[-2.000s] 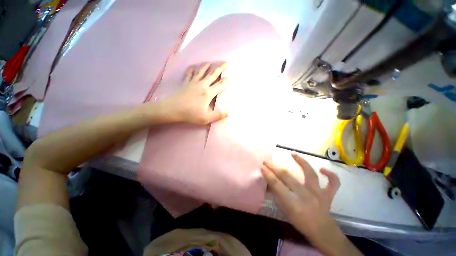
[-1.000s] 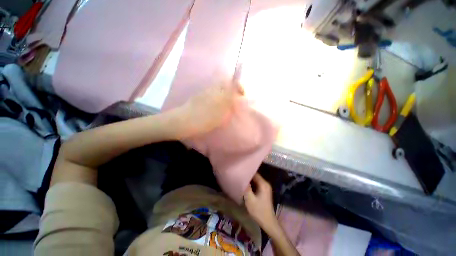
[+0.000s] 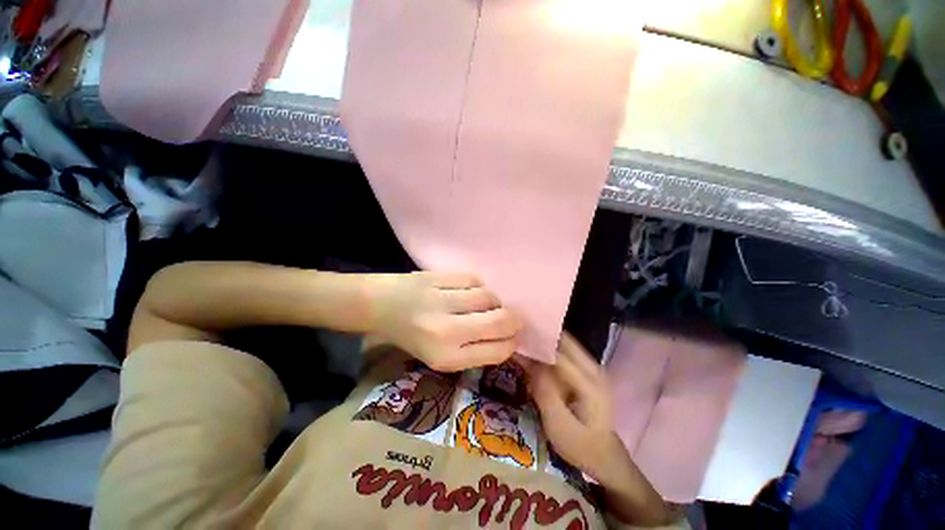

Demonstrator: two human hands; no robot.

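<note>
The joined pink panel [image 3: 497,135] runs from the bright spot at the top, over the table's front edge and down to my lap. A thin dark seam line runs down its middle. My left hand [image 3: 461,319] is shut on its lower edge with curled fingers. My right hand [image 3: 570,393] is beside it at the lower right corner, slightly blurred, with fingers at the cloth's edge. The needle and machine head are out of the picture.
A stack of cut pink panels [image 3: 187,62] lies at upper left. Yellow snips [image 3: 803,36], red handles [image 3: 858,47] and a bobbin [image 3: 768,43] lie at upper right. Pink pieces [image 3: 674,414] and white paper [image 3: 762,430] are below the ruler-like table edge [image 3: 746,202]. Black-and-white cloth [image 3: 62,269] is at left.
The pink panel has been drawn off the table towards me and now hangs flatter. Both hands have come together at its lower edge. The view has tilted down, so the machine head has left it.
</note>
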